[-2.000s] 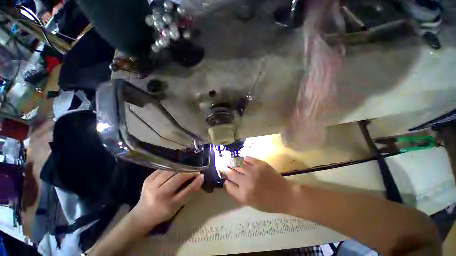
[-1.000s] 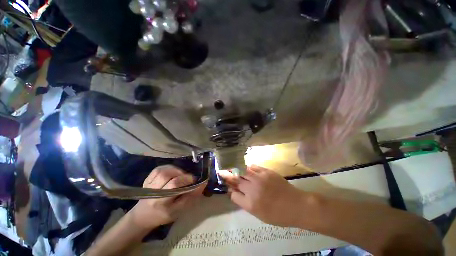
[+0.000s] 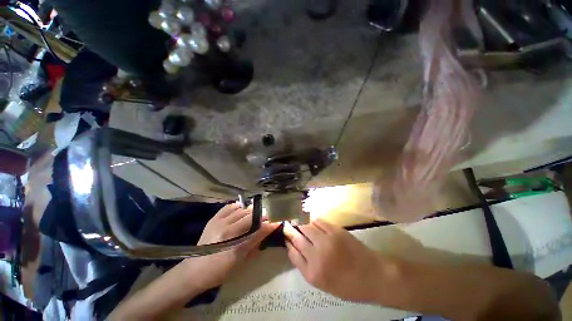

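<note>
The black cloth lies at the needle area, between my two hands, and spreads left behind the shiny metal guard. My left hand is at the needle's left, partly behind the guard, with its fingers on the cloth. My right hand is just right of the needle, with its fingertips pinching the cloth's edge. The needle and presser foot are hidden by the machine head and glare. Black and light grey garment parts are heaped at the left.
The machine bed has ruler-like markings along its front. A pink thread bundle hangs over the head. A pearl pin cluster sits beside a dark green cylinder. A black strap crosses the bed at right.
My left hand has moved forward and closer to the needle along the cloth. My right hand has shifted slightly right and nearer. The view has moved closer to the machine head.
</note>
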